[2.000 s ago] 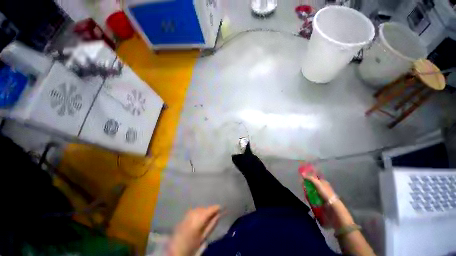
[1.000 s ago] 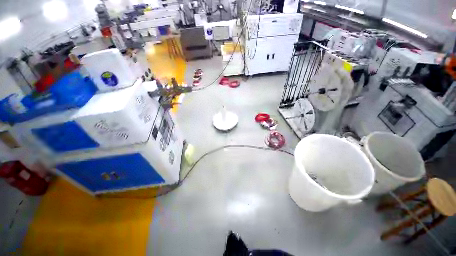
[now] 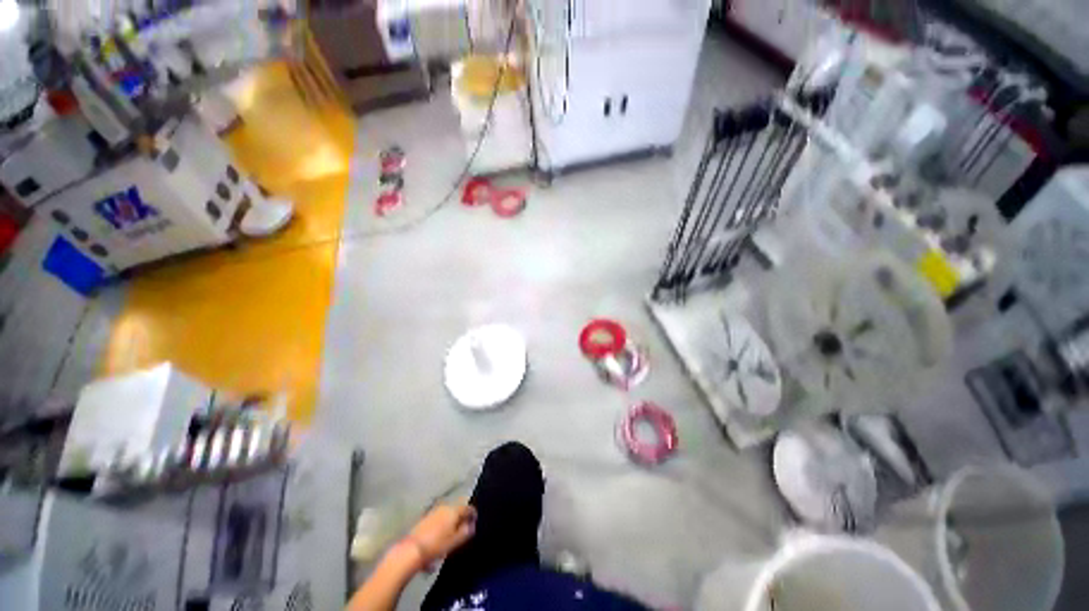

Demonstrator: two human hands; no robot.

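My left hand (image 3: 442, 531) is at the bottom, left of my dark-clothed leg; its fingers look curled, and it is too blurred to tell if it holds anything. My right hand is out of view. On the floor ahead, a bright red wire coil (image 3: 602, 338) lies touching a paler wrapped coil (image 3: 626, 365). Another pinkish-red coil (image 3: 648, 432) lies nearer. A round white reel (image 3: 486, 366) stands left of them. Two red coils (image 3: 508, 202) lie farther off by the white cabinet.
A pay-off stand with dark rods and a white base (image 3: 705, 358) is at the right. White bins (image 3: 842, 573) are at the lower right. A white machine (image 3: 125, 537) is at the lower left. Several small coils (image 3: 391, 181) lie near the yellow floor area (image 3: 257, 322).
The view has moved forward past the blue-doored machine, so the reel and coils appear nearer. My left hand is back in view; my right hand, seen earlier with a red, green-labelled coil, is not.
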